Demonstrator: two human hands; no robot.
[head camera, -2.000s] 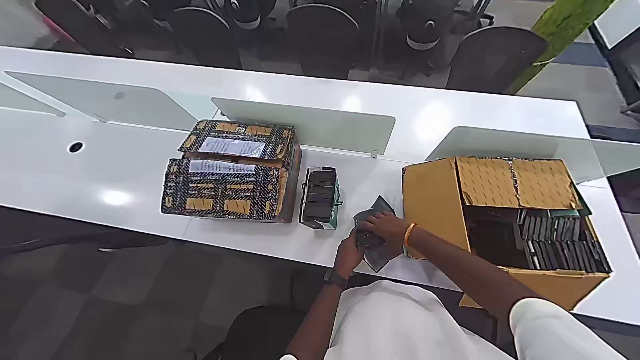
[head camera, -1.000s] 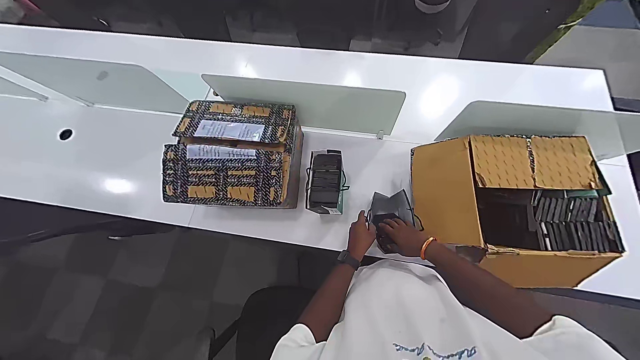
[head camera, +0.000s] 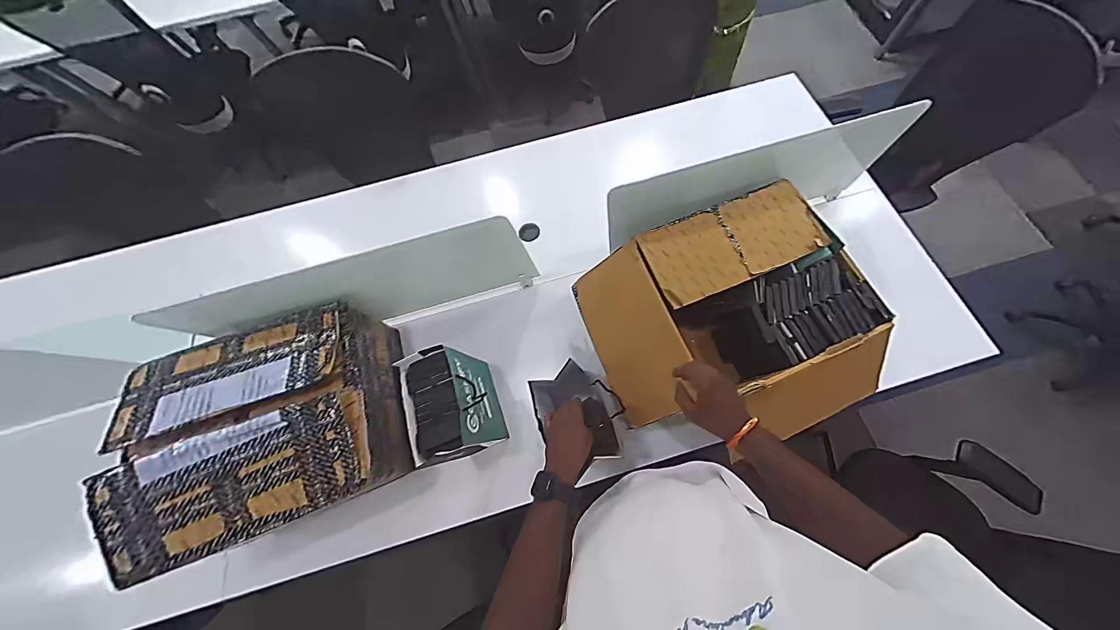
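Observation:
My left hand (head camera: 569, 437) is at a small dark paper bag (head camera: 560, 388) with a black cord handle, its fingers partly inside the bag's mouth; whether they grip anything is hidden. My right hand (head camera: 710, 398), its fingers slightly curled, is at the near left edge of an open cardboard box (head camera: 626, 337). Rows of thin black packets (head camera: 814, 302) stand in the right part of that box. Left of the small bag, a green and white carry bag (head camera: 481, 398) lies with its opening showing, filled with dark flat items (head camera: 432, 404).
A large cardboard box wrapped in patterned tape (head camera: 372, 394), with papers on its flaps, stands at the left. Frosted divider panels (head camera: 437, 271) run along the white desk (head camera: 542, 315). Office chairs (head camera: 332, 122) are beyond it, and another chair is at the lower right.
My right hand has left the small dark bag and moved right to the edge of the open cardboard box. My left hand remains at the bag. The view has turned and shifted considerably.

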